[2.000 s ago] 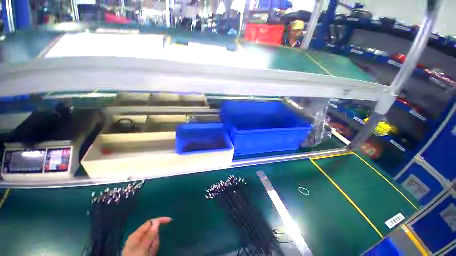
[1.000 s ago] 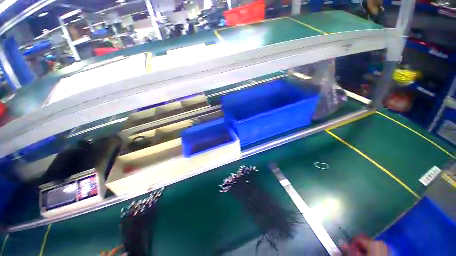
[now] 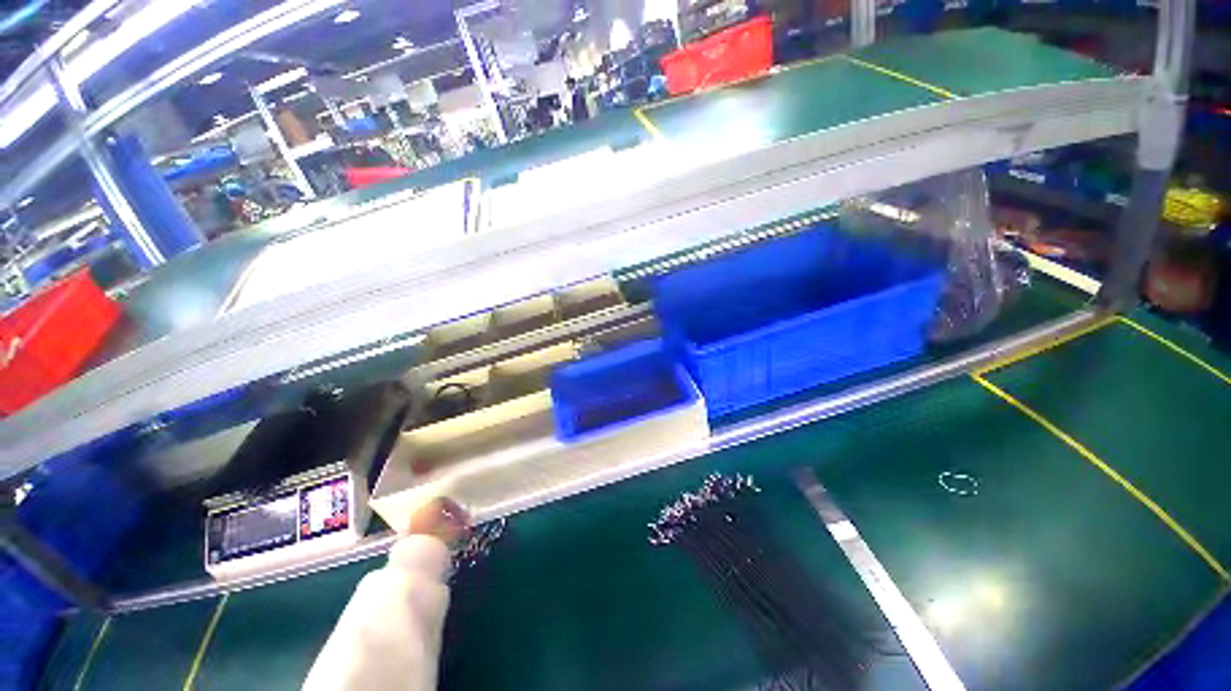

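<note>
My left hand (image 3: 438, 518), in a pale sleeve, reaches to the silvery tips of the left wire bundle (image 3: 475, 543), just in front of the cream tray. The fingers are small and blurred, so I cannot tell whether they grip a lead. The hand and sleeve hide part of that bundle. The right wire bundle (image 3: 749, 583) lies fanned on the green mat, its bright tips toward the tray. A steel ruler (image 3: 880, 586) lies to its right. My right hand is not in view.
A pale metal rail (image 3: 594, 205) crosses above the work. Behind the mat stand a digital scale (image 3: 281, 521), a cream tray (image 3: 506, 473), a small blue bin (image 3: 624, 392) and a large blue tote (image 3: 810, 324). A thin white loop (image 3: 959, 482) lies right of the ruler.
My left hand has moved up from the bottom edge to the left bundle's tips. My right hand, blurred at the lower right with something red, has left the picture. The view has shifted.
</note>
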